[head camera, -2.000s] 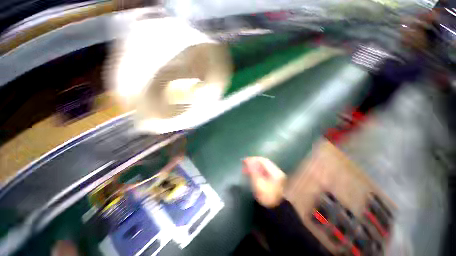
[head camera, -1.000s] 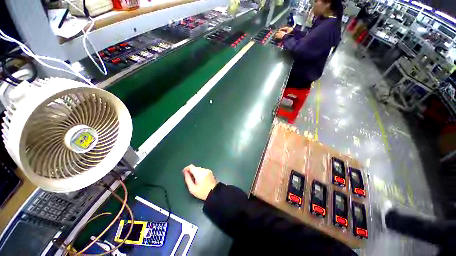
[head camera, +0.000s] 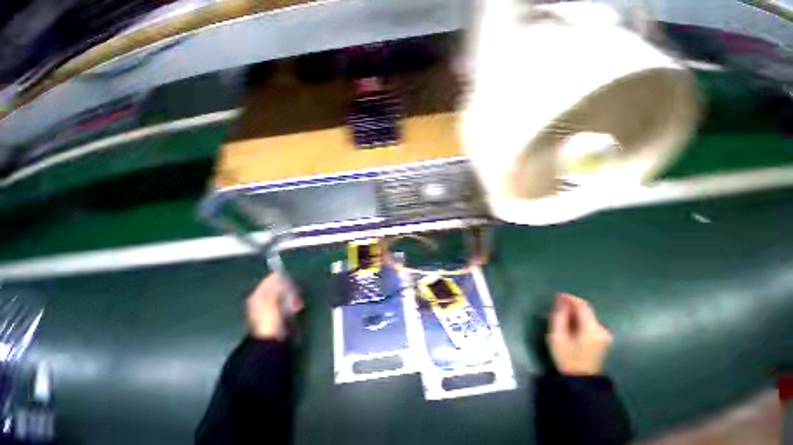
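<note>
Two blue-white fixture plates lie side by side on the bench. The left plate [head camera: 374,337] bears a keypad phone [head camera: 363,271] with a yellow screen border. The right plate [head camera: 468,380] bears another yellow-bordered keypad phone [head camera: 454,313], tilted. My left hand [head camera: 274,306] is left of the plates, its fingers closed around a thin pale stick [head camera: 276,261] pointing up towards the tester; blur hides its detail. My right hand [head camera: 577,334] is right of the plates, fingers curled, with nothing visible in it. Neither hand touches a phone.
A grey tester [head camera: 339,203] stands behind the plates under a wooden board [head camera: 313,155], with a dark smartphone-like object [head camera: 375,119] on top. A large cream fan [head camera: 522,130] stands right of it. Copper cables [head camera: 478,248] loop behind the plates. Clear plastic [head camera: 22,326] lies far left.
The view has swung left from the aisle and the phones on cardboard to the tester and both plates. My left hand with the stick has come into view. My right hand remains curled.
</note>
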